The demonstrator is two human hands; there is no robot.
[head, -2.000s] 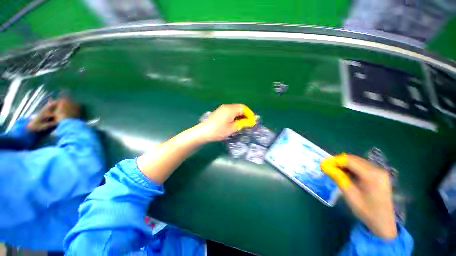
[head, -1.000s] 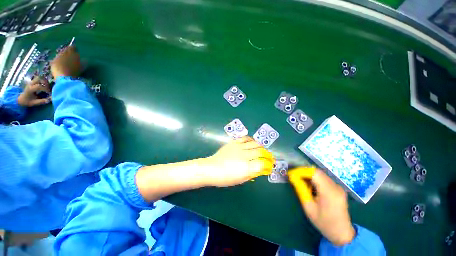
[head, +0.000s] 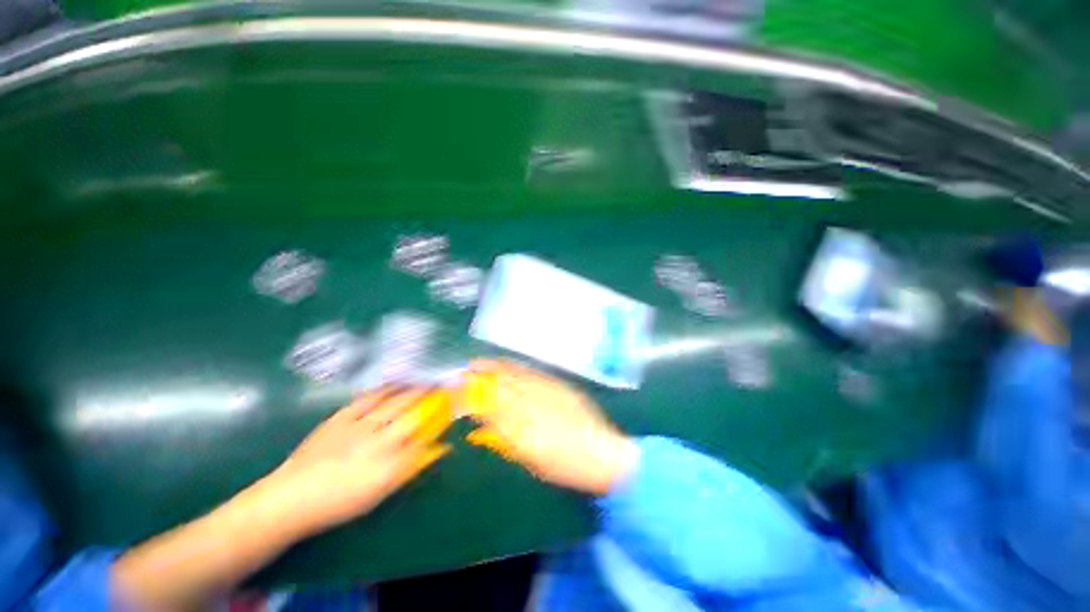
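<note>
The view is blurred. My left hand (head: 365,448), with yellow finger cots, lies low over the belt, its fingertips by a pale grey cover. My right hand (head: 544,428), also with yellow cots, meets it from the right, fingertips almost touching. What the fingertips hold is hidden by the hands and the blur. Grey covers (head: 400,344) lie loose just beyond my left hand, with one more at the left (head: 289,276). The white parts box (head: 538,313) with blue bits stands just beyond my right hand.
A black panel with a white border (head: 732,129) lies at the back right. More small covers (head: 691,285) lie right of the box. A second white box (head: 846,281) and a co-worker's blue sleeve (head: 1034,407) are at the right. A metal rail (head: 478,36) edges the belt.
The view has swung to the right, so the co-worker at the left is mostly out of view and the right neighbour shows. My two hands have come closer together.
</note>
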